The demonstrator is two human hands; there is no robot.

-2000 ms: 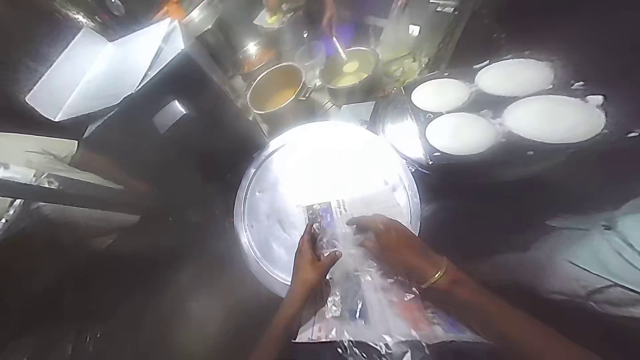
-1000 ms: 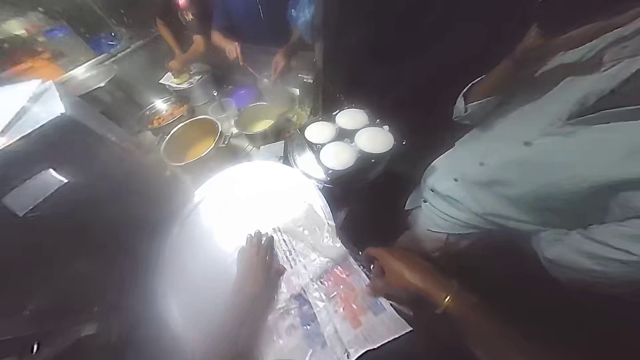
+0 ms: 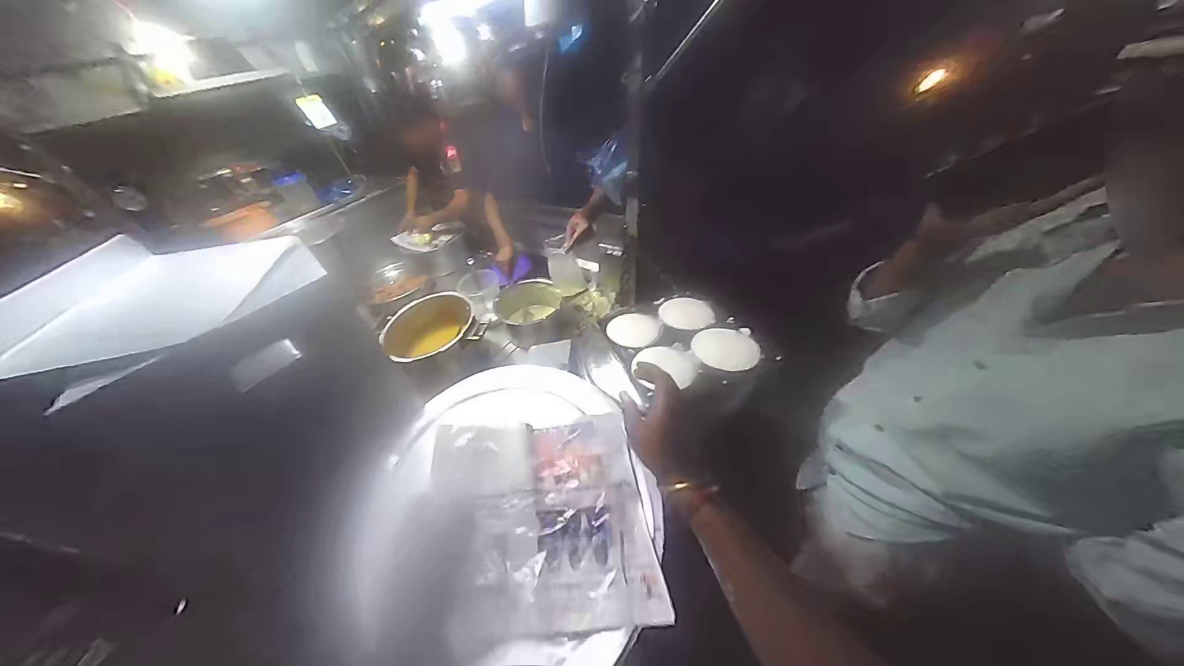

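Note:
My right hand point(image 3: 655, 427), with a bangle at its wrist, reaches over the near edge of a group of round white cakes point(image 3: 726, 350) on a dark pan. Its fingertips are at the nearest cake point(image 3: 668, 366); whether they touch it I cannot tell. Nothing shows held in that hand. Below and left of it, a printed newspaper sheet with a clear plastic layer point(image 3: 564, 518) lies over a large round metal tray or lid point(image 3: 523, 377), which glares brightly. My left hand is out of the picture.
Behind the tray stand a pot of yellow-orange liquid point(image 3: 427, 326) and a pot of pale green food point(image 3: 527, 302). An open white box point(image 3: 185, 287) is at the left. A person in a light shirt point(image 3: 1008, 407) stands at the right; other people's hands point(image 3: 499, 245) work at the back.
My right hand has moved from the sheet's right edge forward to the white cakes. My left hand has left the sheet and the view. The view has swung, showing more of the background.

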